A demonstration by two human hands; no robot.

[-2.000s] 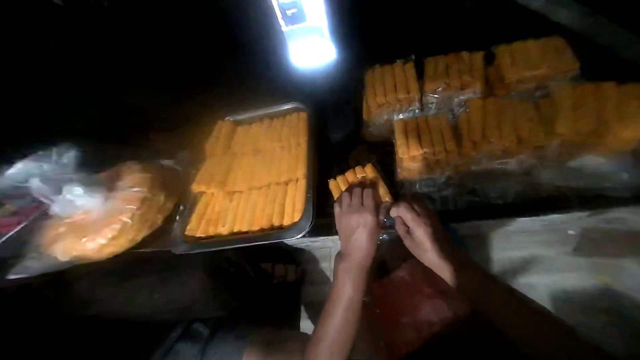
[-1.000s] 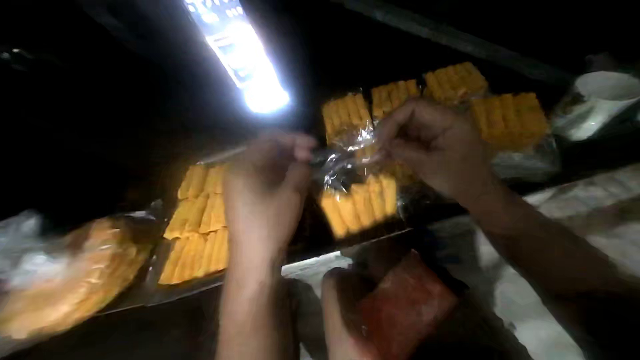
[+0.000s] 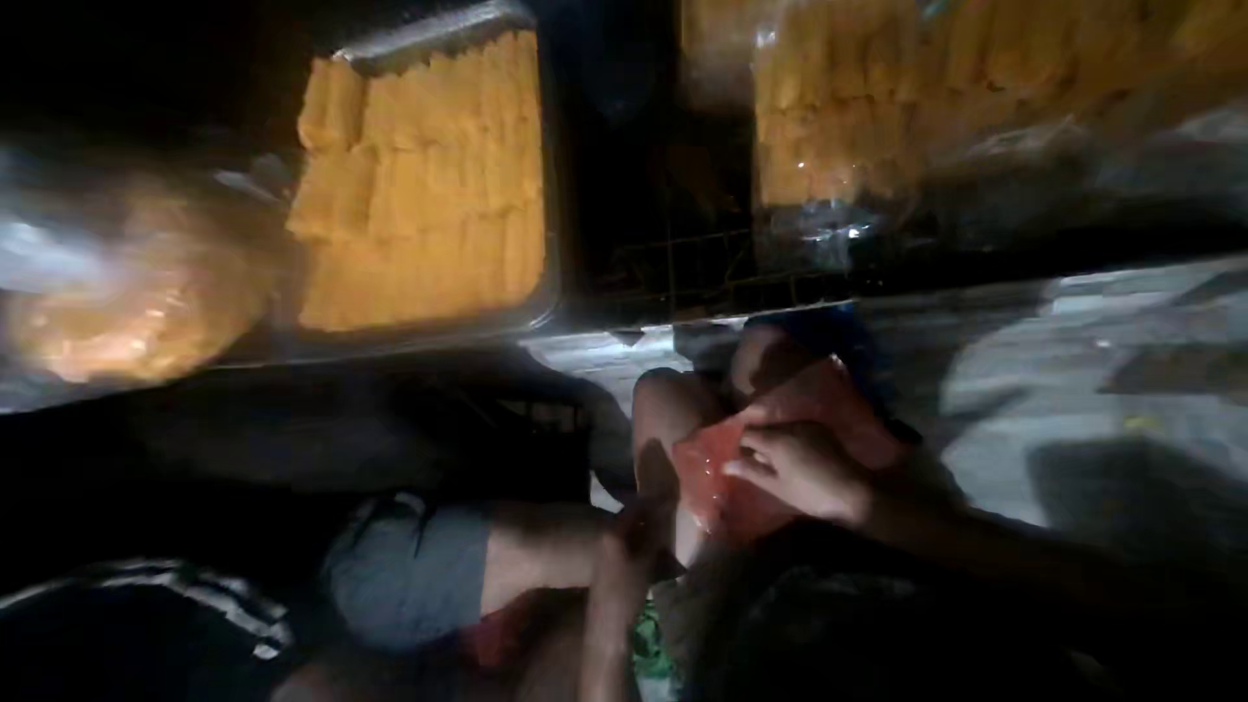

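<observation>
My right hand (image 3: pixel 801 472) is over a red plastic sheet or packet (image 3: pixel 717 487) that lies on my lap, its thumb and fingertips touching it; whether it pinches the plastic is unclear. My left hand (image 3: pixel 639 531) is low beside my knee, dark and blurred, so its fingers cannot be made out. Beyond the hands a metal tray (image 3: pixel 552 283) holds rows of yellow-orange food sticks (image 3: pixel 439 185). More such sticks (image 3: pixel 829 107) lie at the upper right, packed in clear plastic bags.
At the left a clear plastic bag (image 3: pixel 127 322) holds an orange, rounded mass. The edge of the dark table (image 3: pixel 673 314) runs across above my knees. A pale floor (image 3: pixel 1004 390) shows at the right. A dark round thing with a light rim (image 3: pixel 185 580) is at the lower left.
Both hands have come down from the clear plastic over the table to my lap. My right hand is now at the red plastic. The view has tilted down.
</observation>
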